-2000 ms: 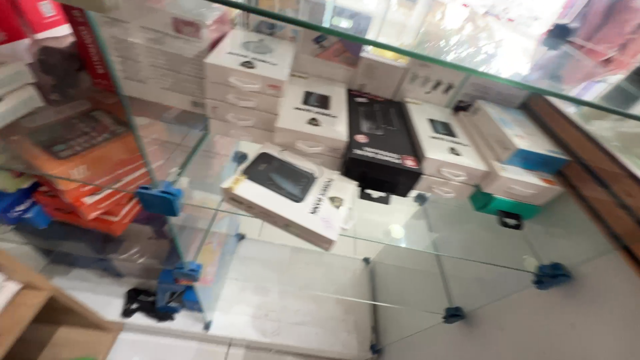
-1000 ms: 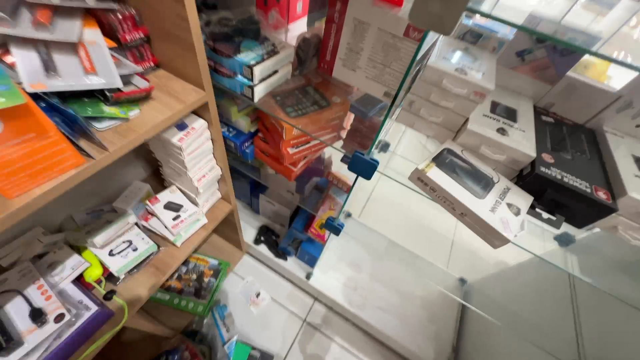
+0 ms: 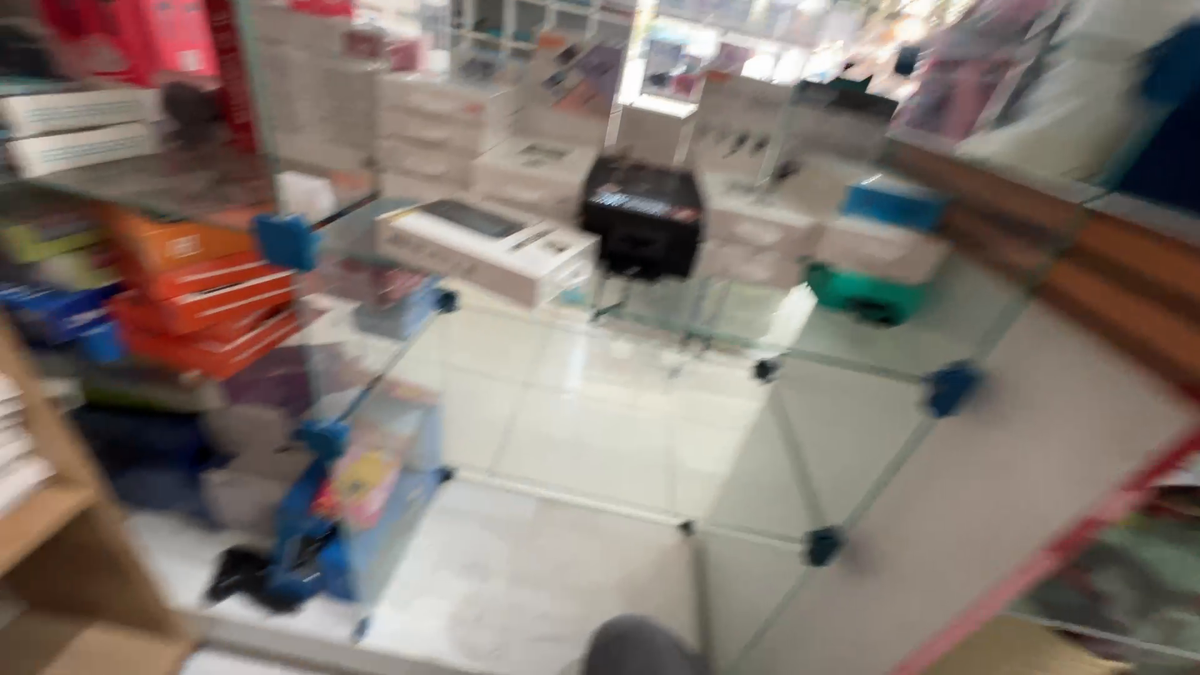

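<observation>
Neither of my hands is in the head view. A glass display case fills the middle, its panes joined by blue plastic corner connectors (image 3: pixel 952 386). On its upper glass shelf a white power bank box (image 3: pixel 487 251) lies at an angle, left of a black box (image 3: pixel 641 217). White boxes (image 3: pixel 761 234) stand right of the black one. Farther right, a green box (image 3: pixel 864 294) sits under a white box and a blue box (image 3: pixel 894 202). A dark rounded thing (image 3: pixel 643 647), too blurred to name, shows at the bottom edge.
Orange boxes (image 3: pixel 220 314) are stacked on the left behind glass. A wooden shelf unit (image 3: pixel 84 525) stands at the lower left. A black object (image 3: pixel 246 574) lies near the case's lower left. A brown wooden edge (image 3: pixel 1106 291) borders the right.
The view has swung right since one second ago, so most of the wooden shelving has left the picture. No box has plainly moved.
</observation>
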